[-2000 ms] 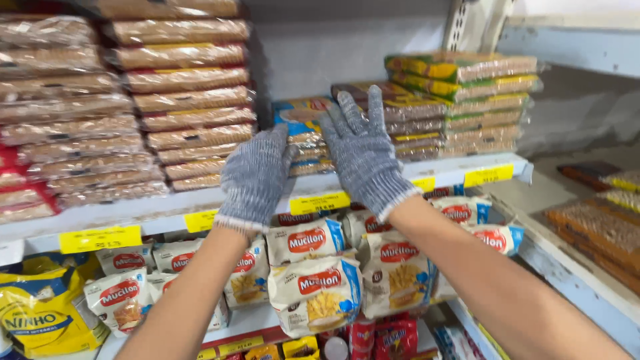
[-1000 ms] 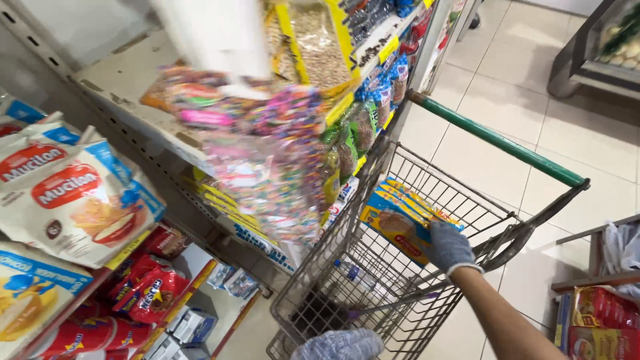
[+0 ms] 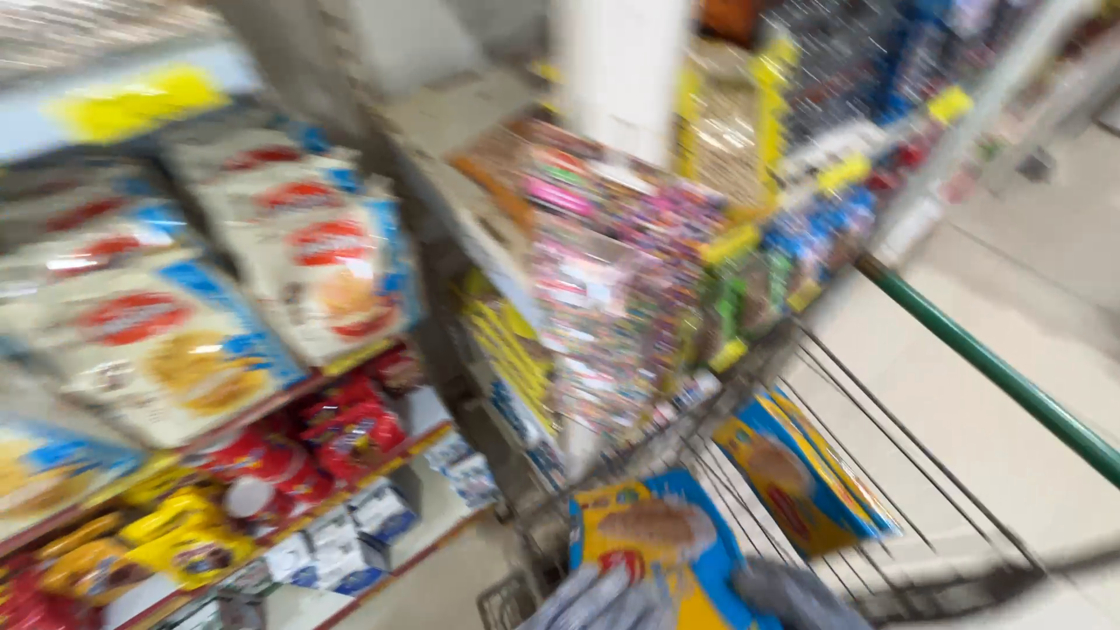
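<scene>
My left hand, in a grey knit glove, lies with its fingers over a blue and yellow food packet at the bottom centre. My right hand, gloved too, is at the packet's right edge; both hands hold it and are partly cut off by the frame. Just right of them, similar blue and yellow packets stand together inside a wire shopping cart. The view is blurred, and the lower end of the held packet is hidden.
The cart's green handle slants across the right. Mucilon pouches fill the shelf at left, above red packets and yellow packets. Bags of colourful sweets hang beside a white post. Tiled floor shows at right.
My right hand has left the packets in the cart and is now at another packet, with my left hand on it. Two seconds ago both hands were at the upper shelf. The view has swung right.
</scene>
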